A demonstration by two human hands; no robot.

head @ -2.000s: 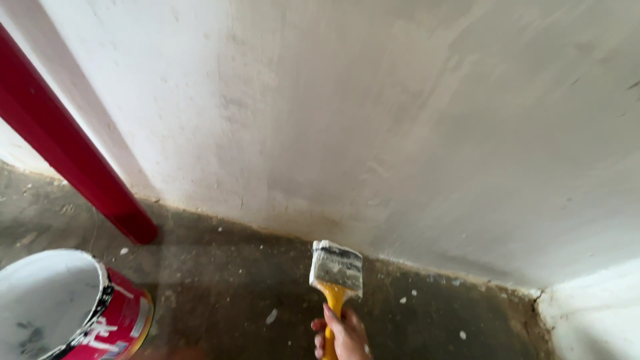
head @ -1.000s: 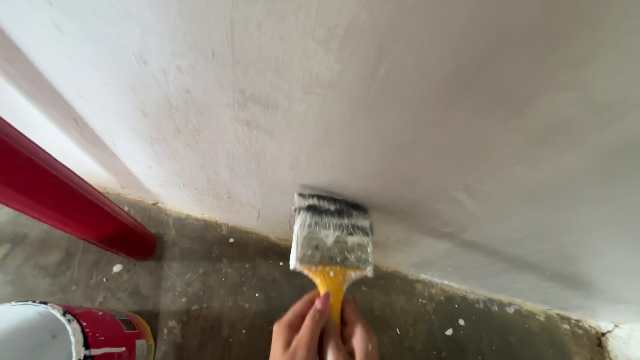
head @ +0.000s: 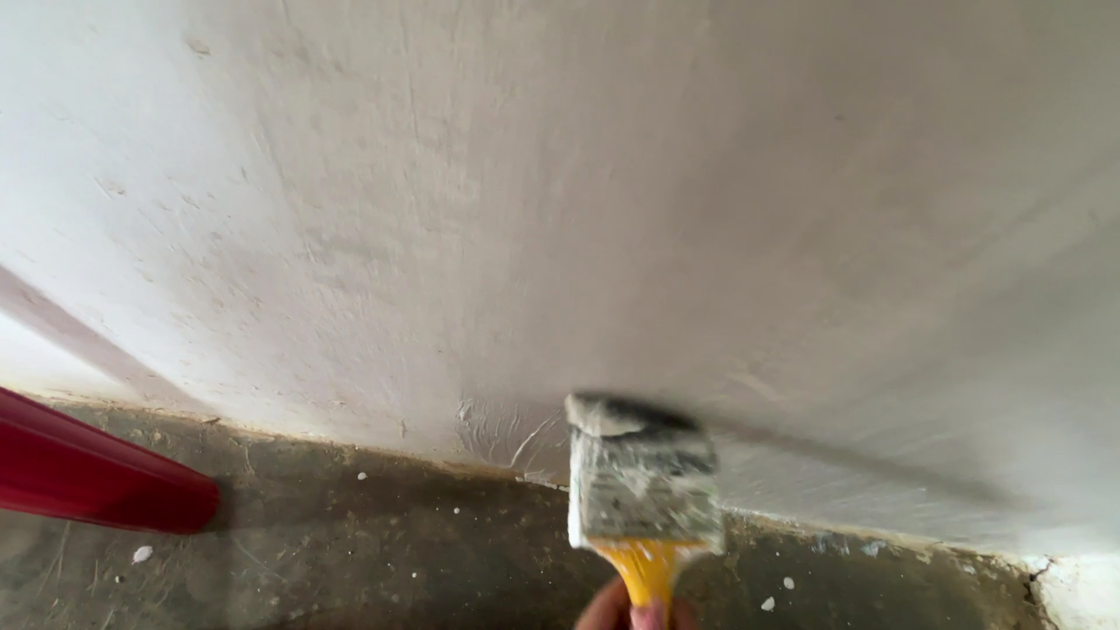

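Note:
At the bottom edge, my right hand (head: pixel 646 616), partly cut off by the frame, grips the yellow handle of a wide flat paintbrush (head: pixel 647 490). White paint coats the brush's ferrule and dark bristles. The bristle tips are at the lower part of the white wall (head: pixel 542 227), just above the floor line. Wet, wavy paint strokes show on the wall to the left of the brush. My left hand is out of view.
A red post or pipe (head: pixel 105 468) lies across the lower left, its end over the dark concrete floor (head: pixel 394 560). White paint spots dot the floor. A cracked wall corner (head: pixel 1072 591) is at the lower right.
The brush in my right hand has moved from over the floor up to the wall, then to the right along its foot. Fresh strokes show left of it. The paint bucket has left the view.

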